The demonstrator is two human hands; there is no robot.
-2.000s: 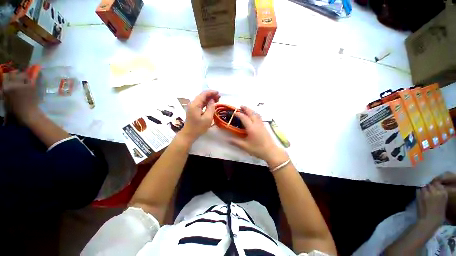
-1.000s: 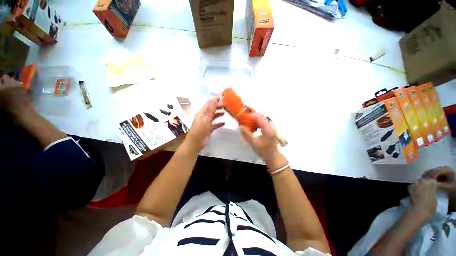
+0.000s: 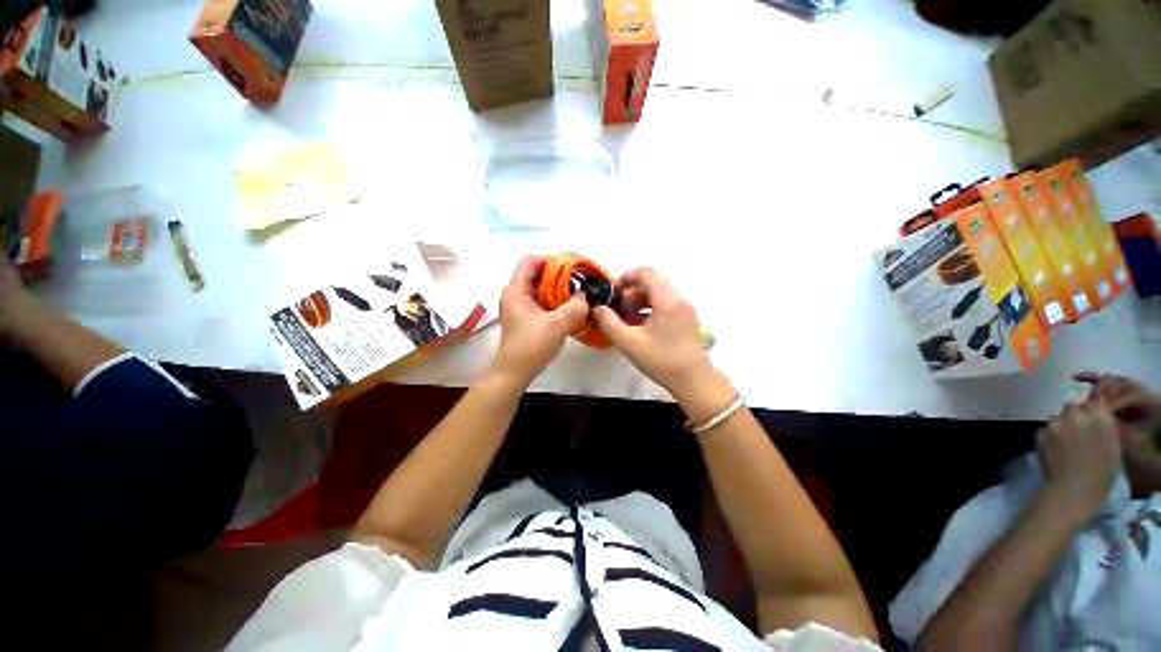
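The coiled orange cable (image 3: pixel 556 278) is held just above the front of the white table, its opening facing up. A black connector (image 3: pixel 595 292) shows inside the coil. My left hand (image 3: pixel 536 318) grips the coil's left side, thumb at its middle. My right hand (image 3: pixel 656 329) holds its right side, fingers at the black connector. A retail box (image 3: pixel 360 318) lies to the left, white picture side up. A clear plastic tray (image 3: pixel 550 185) lies behind the coil. A yellowish knife (image 3: pixel 705 336) is mostly hidden behind my right hand.
Upright orange-yellow boxes (image 3: pixel 1029 261) stand in a row at right. A brown carton (image 3: pixel 498 51) and an orange box (image 3: pixel 628 61) stand at the back. A yellow note (image 3: pixel 295 185) and second knife (image 3: pixel 185 255) lie left. People's arms show at both sides.
The coil has turned from edge-on to opening up, showing the black connector. My left hand has closed onto it. The view has shifted slightly, so the table things sit further left and up.
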